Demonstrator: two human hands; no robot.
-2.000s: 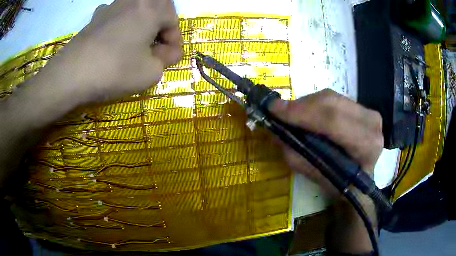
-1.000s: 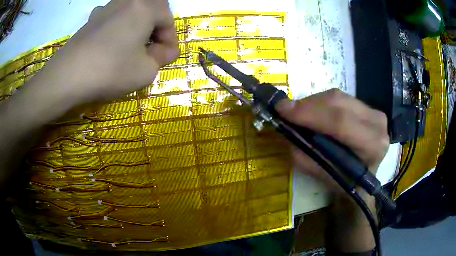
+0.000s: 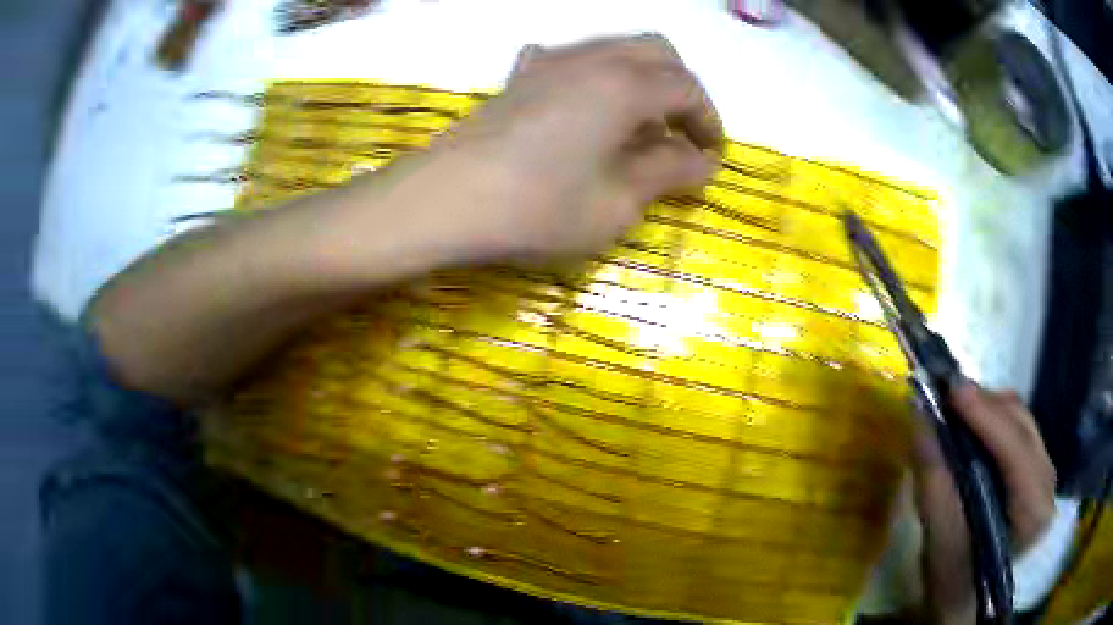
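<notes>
The shiny yellow flex panel [image 3: 781, 452] lies flat, with rows of thin dark lead wires [image 3: 574, 421] and tiny white beads [image 3: 492, 490] on its lower left part. My left hand [image 3: 623, 147] is over the panel's upper middle, fingers curled and pinched together; a thin wire seems to run from the fingertips, but blur hides how it is held. My right hand [image 3: 1007, 458] holds the black soldering iron [image 3: 903, 305], its tip pointing up and left above the panel's upper right. The thin feed tube beside the iron is blurred.
Dark reddish wire bundles [image 3: 189, 31] lie at the upper left. Wire ends [image 3: 214, 137] stick out past the panel's left edge onto the white bench [image 3: 122, 195]. A round green-yellow roll [image 3: 1013, 104] is at the upper right. A black box [image 3: 1080, 330] stands at the right edge.
The view has swung left, so the panel sits differently and more of its left side shows. The iron tip is now farther from my left hand, and the iron points more steeply upward.
</notes>
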